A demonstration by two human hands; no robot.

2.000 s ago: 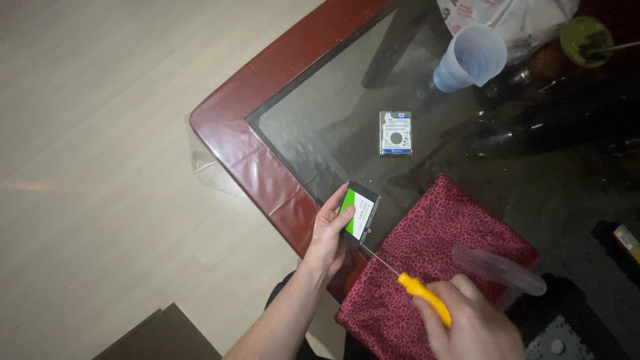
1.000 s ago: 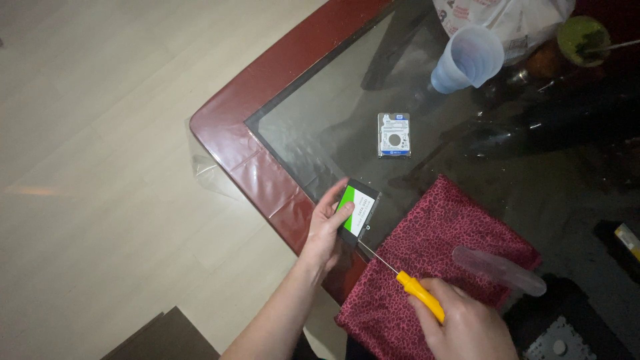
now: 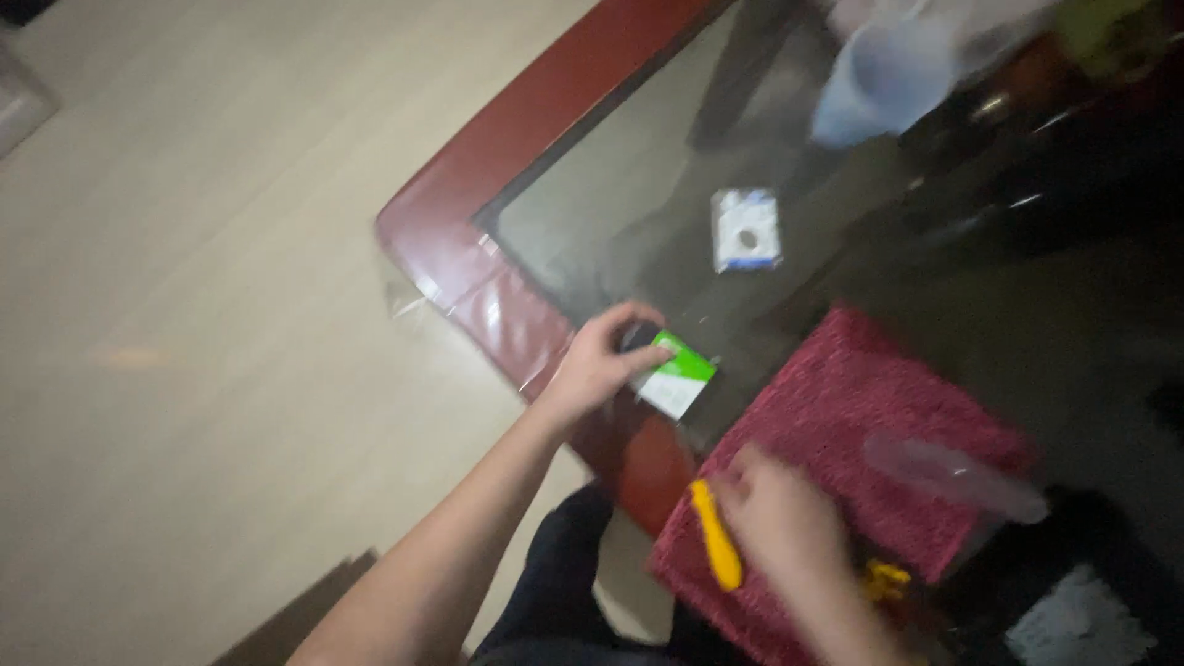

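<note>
My left hand [image 3: 606, 356] is at the table's edge, its thumb on the green-and-white label of a flat, dark-edged drive [image 3: 680, 376]. Over the dark red patterned cloth [image 3: 860, 398] is my blurred right hand [image 3: 782, 513], bent inward. Beside its fingers lies the yellow handle of a screwdriver [image 3: 716, 536]; its shaft cannot be made out, and blur hides whether the fingers grip it. Farther back on the dark tabletop rests a 2.5-inch hard drive [image 3: 747, 229] with a white and blue label.
A translucent plastic strip [image 3: 957, 476] lies across the cloth. A bluish plastic cup [image 3: 888, 79] stands at the back, by a whitish plastic bag [image 3: 980, 23]. Small yellow items [image 3: 885, 581] show past my right wrist. The table's red-brown border [image 3: 518, 139] runs diagonally at left.
The screwdriver has come away from the drive in my left hand, and its yellow handle now points another way. The drive has turned, its green part now facing away from me.
</note>
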